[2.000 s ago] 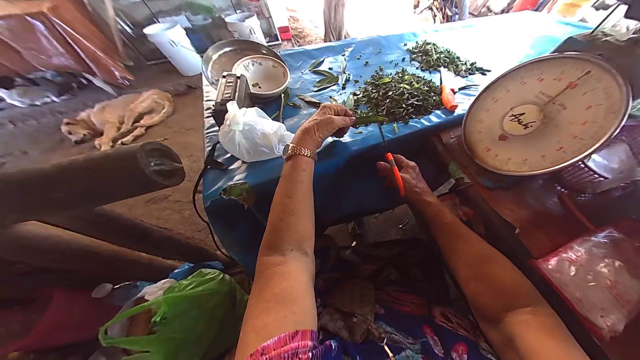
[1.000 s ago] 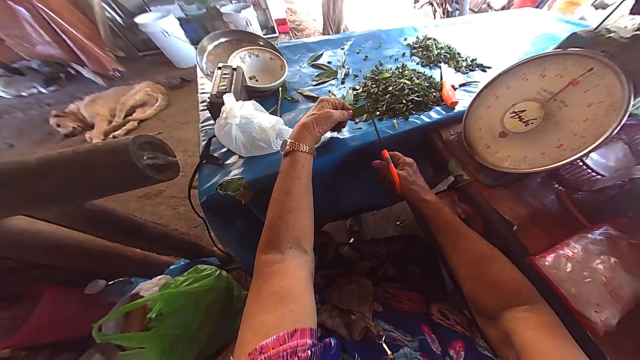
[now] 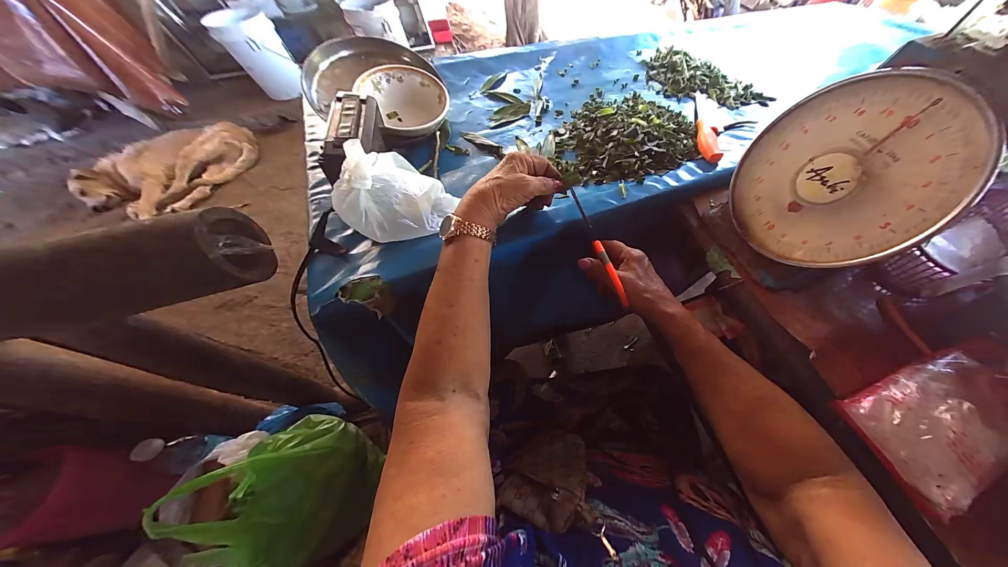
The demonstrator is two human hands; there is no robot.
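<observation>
My left hand [image 3: 512, 187], with a gold-coloured watch at the wrist, pinches a bit of green leaf [image 3: 565, 172] over the table's front edge. Orange-handled scissors [image 3: 610, 272] are in my right hand [image 3: 634, 282], lower and to the right, their dark blades pointing up at the leaf by my left fingertips. Just behind lies a pile of cut green leaves [image 3: 626, 138], with a smaller pile [image 3: 693, 75] farther back. Whole long leaves [image 3: 508, 110] are spread left of the piles. An orange-handled tool [image 3: 709, 143] rests beside the larger pile.
A blue-covered table [image 3: 520, 236] bears a white plastic bag [image 3: 390, 197], a bowl [image 3: 405, 98], a metal pan [image 3: 323, 67] and a small radio-like device [image 3: 350, 126]. A dial scale [image 3: 866, 169] stands at right. Green bag [image 3: 307, 488], wooden poles [image 3: 118, 272] and a lying dog [image 3: 169, 169] are left.
The leaf piece at my left fingertips looks shorter than two seconds ago. Both hands stay in nearly the same place, the scissors still in my right hand.
</observation>
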